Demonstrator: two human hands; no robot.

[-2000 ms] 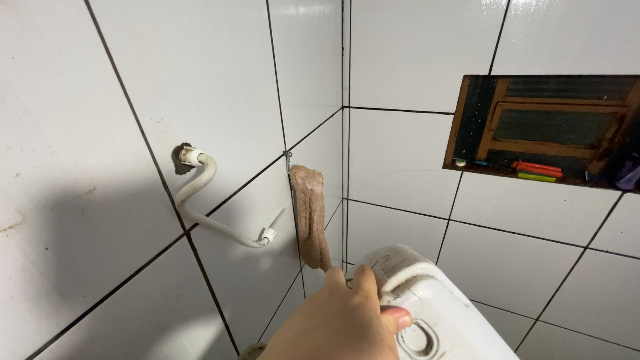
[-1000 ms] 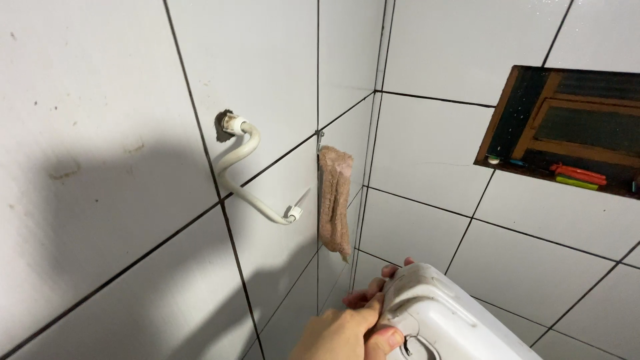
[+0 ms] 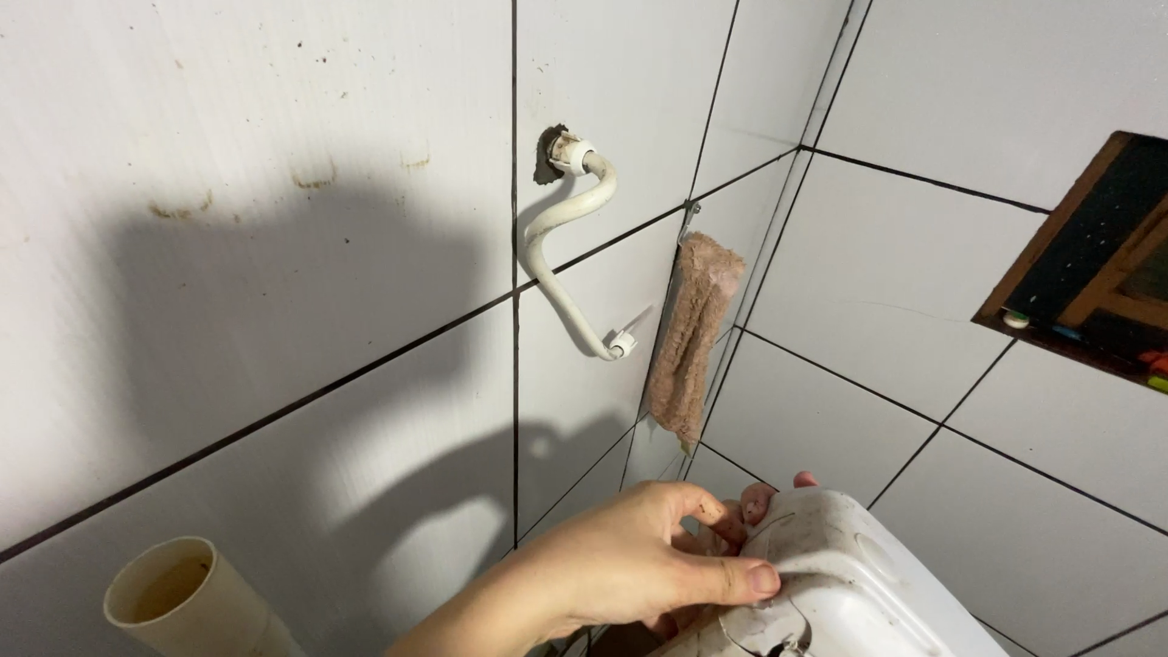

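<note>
A dirty white plastic casing (image 3: 867,584) stands tilted at the bottom right. My left hand (image 3: 639,557) reaches in from the bottom, its thumb on the near side of the casing and its fingers bent at the edge, where something small may be hidden. Behind the casing's upper left edge, fingertips of my right hand (image 3: 756,502) show; the rest of that hand is hidden, and it appears to support the casing. On the wall above, a white flexible hose (image 3: 547,246) comes out of a hole through a white fitting (image 3: 572,153); its other nut (image 3: 622,344) hangs free.
A pinkish-brown cloth (image 3: 693,338) hangs from a hook near the tiled corner. An open-topped, cream plastic pipe (image 3: 196,593) rises at the bottom left. On the right wall, a wood-framed recess or window (image 3: 1049,246) has small coloured items on its ledge. Stained white tiles (image 3: 319,82) cover the left wall.
The view has shifted, bringing the pipe into sight at the bottom left. Fingertips behind the casing, hidden two seconds ago, now show. My left hand remains at the casing's edge.
</note>
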